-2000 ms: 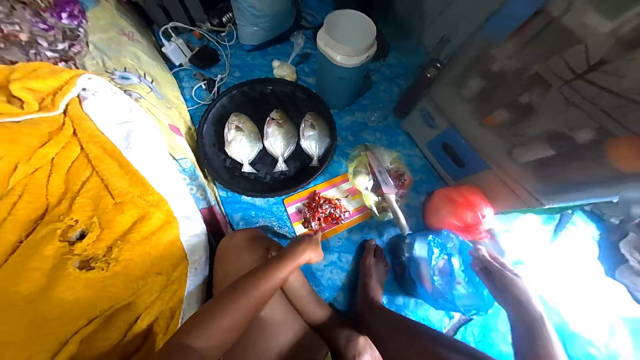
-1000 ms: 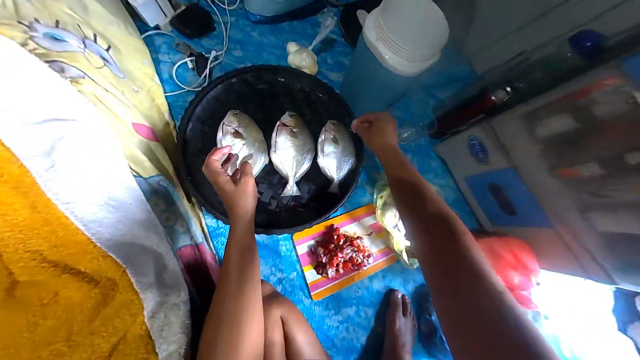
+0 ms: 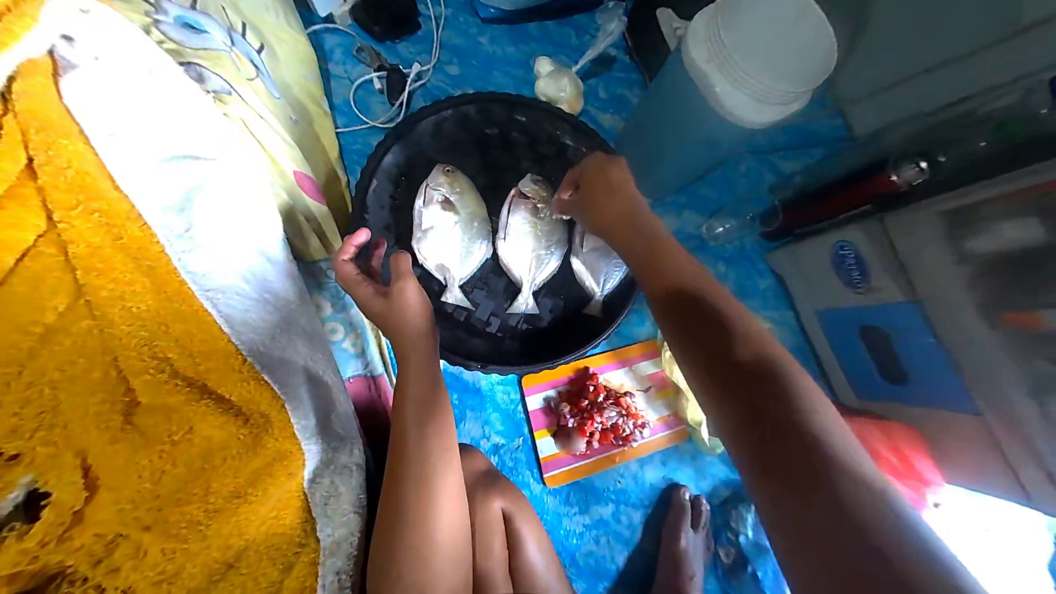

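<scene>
A round black tray (image 3: 487, 346) holds three whole silver fish side by side: a left fish (image 3: 450, 231), a middle fish (image 3: 530, 247) and a right fish (image 3: 596, 268). My left hand (image 3: 384, 285) is at the tray's left rim, fingers curled apart, with nothing in it. Over the upper right of the tray is my right hand (image 3: 598, 194), its fingers bent down between the middle and right fish, hiding the right one's head; whether it pinches anything cannot be told. Below the tray, chopped red chillies and onions (image 3: 601, 417) lie on a striped cutting board (image 3: 569, 472).
A blue container with a white lid (image 3: 759, 58) stands at the upper right. Garlic in a plastic bag (image 3: 558, 85) and a white cable (image 3: 363, 107) lie beyond the tray. An orange blanket (image 3: 148, 371) covers the left side; a cardboard box (image 3: 949, 396) is at the right.
Two seconds ago one hand was by the cutting board. Since one second ago, my right hand has moved from the tray's right rim in over the fish, and my left hand from the left fish to the left rim.
</scene>
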